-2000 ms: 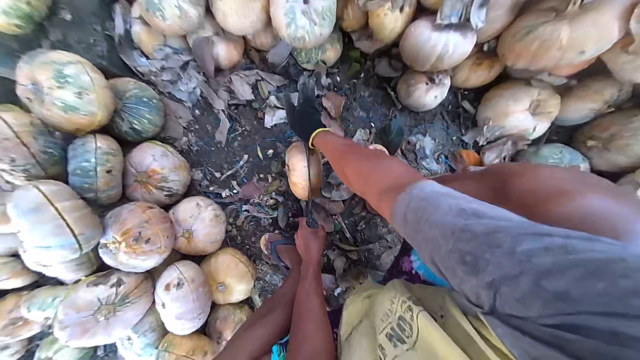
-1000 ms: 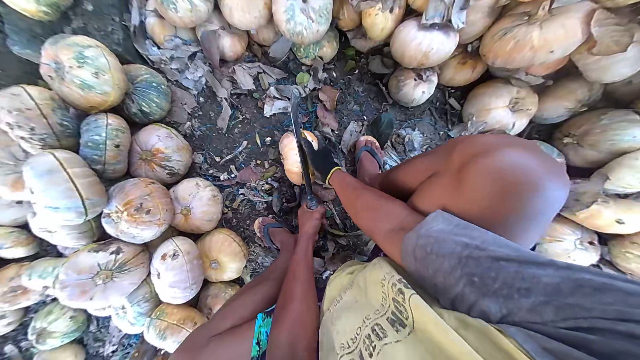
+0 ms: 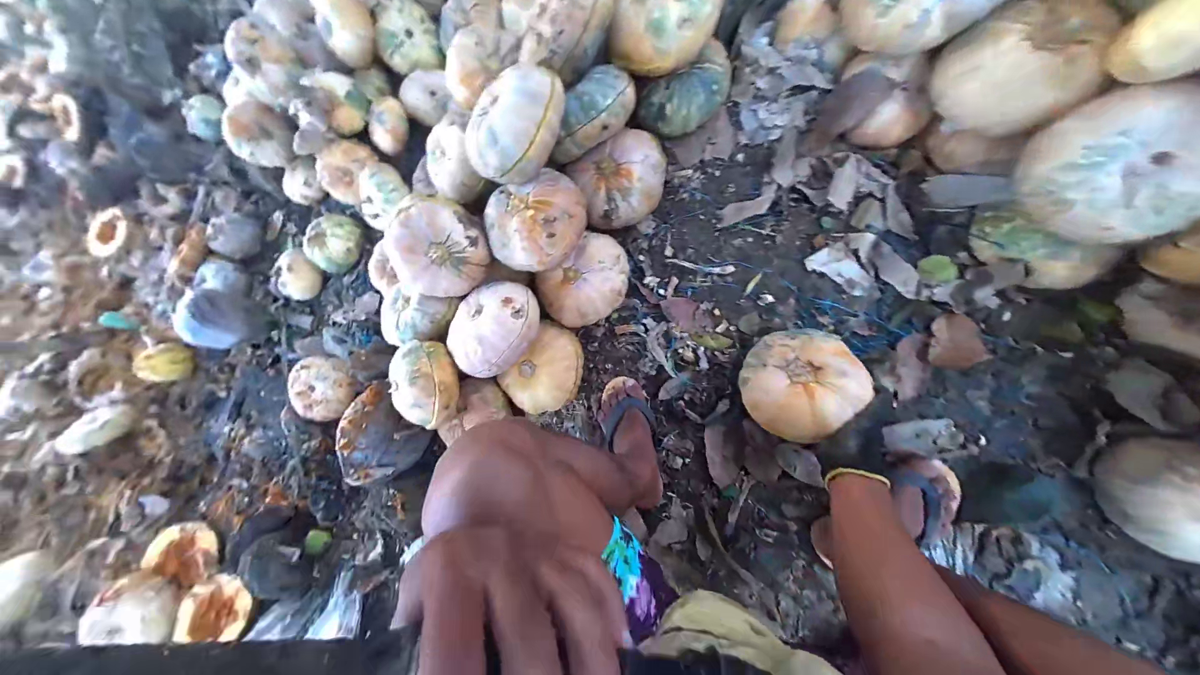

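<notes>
A pale orange pumpkin sits on the littered ground right of centre. My right hand, in a dark glove with a yellow band at the wrist, is at its lower right side; the glove blends with the dark soil, so its fingers and any grip are unclear. Large and close to the camera, my bare left hand shows at the bottom edge over my bent knee, fingers pointing down and their tips cut off. What it touches cannot be told. No knife shows in this view.
A pile of pumpkins lies left of centre, and larger pumpkins lie at upper right. Cut pumpkin pieces are at lower left. My feet, in flip-flops, stand among dry leaves and scraps.
The long blade held in my left hand earlier is out of view, and that hand has come close to the camera. My right hand remains near a pumpkin. The view has swung left.
</notes>
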